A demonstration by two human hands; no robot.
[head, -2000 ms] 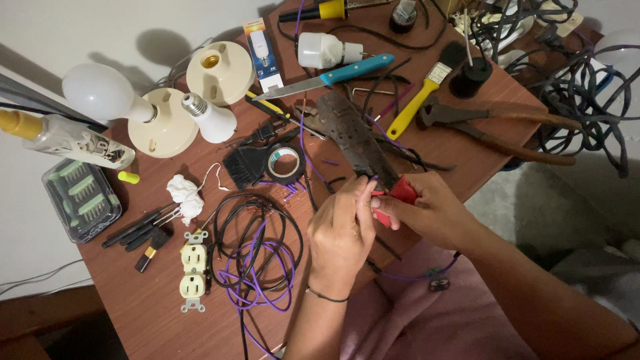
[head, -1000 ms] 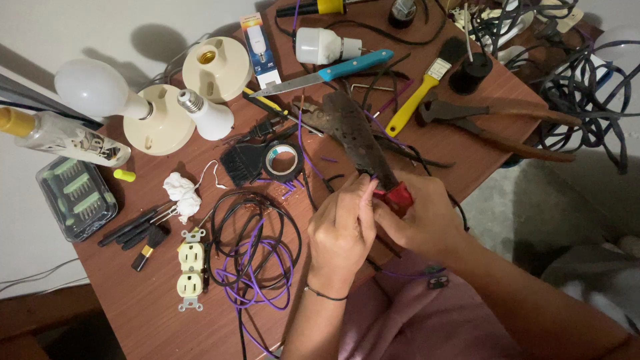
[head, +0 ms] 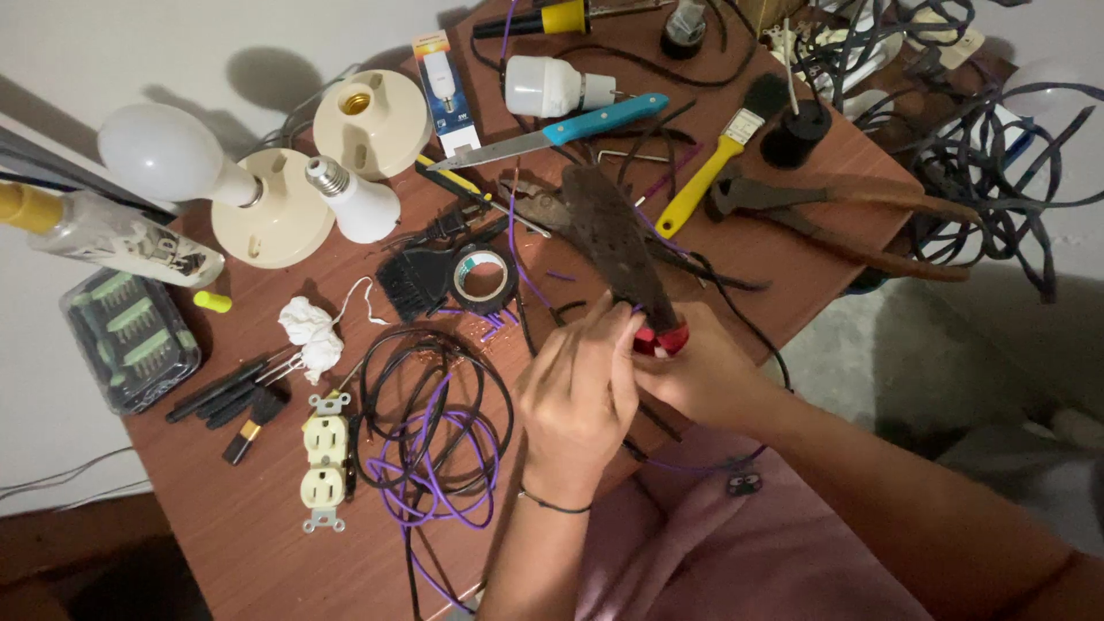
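My right hand point(head: 703, 371) grips a rusty metal tool point(head: 617, 241) by its red handles; it looks like a wire stripper or crimping tool, its flat head pointing up and left. Close against it, my left hand point(head: 578, 388) pinches a purple wire point(head: 636, 308) between thumb and forefinger. The wire's end at the tool is hidden by my fingers. Coiled black cable point(head: 366, 388) and purple wire point(head: 431, 517) lie left of my left hand. Beside them are a cream duplex outlet point(head: 324, 461) and a roll of black tape point(head: 484, 277), with purple insulation bits nearby.
A blue-handled knife point(head: 604, 119), a yellow brush point(head: 703, 185) and rusty pincers point(head: 862, 207) lie beyond my hands. White bulbs point(head: 366, 207) and cream lamp holders point(head: 276, 207) stand back left, near a plastic case point(head: 129, 336). Tangled dark cable point(head: 957, 164) hangs at the right edge.
The red handles show partly spread two seconds ago and sit closer together, more covered by my right hand, now. My left hand stays beside the tool.
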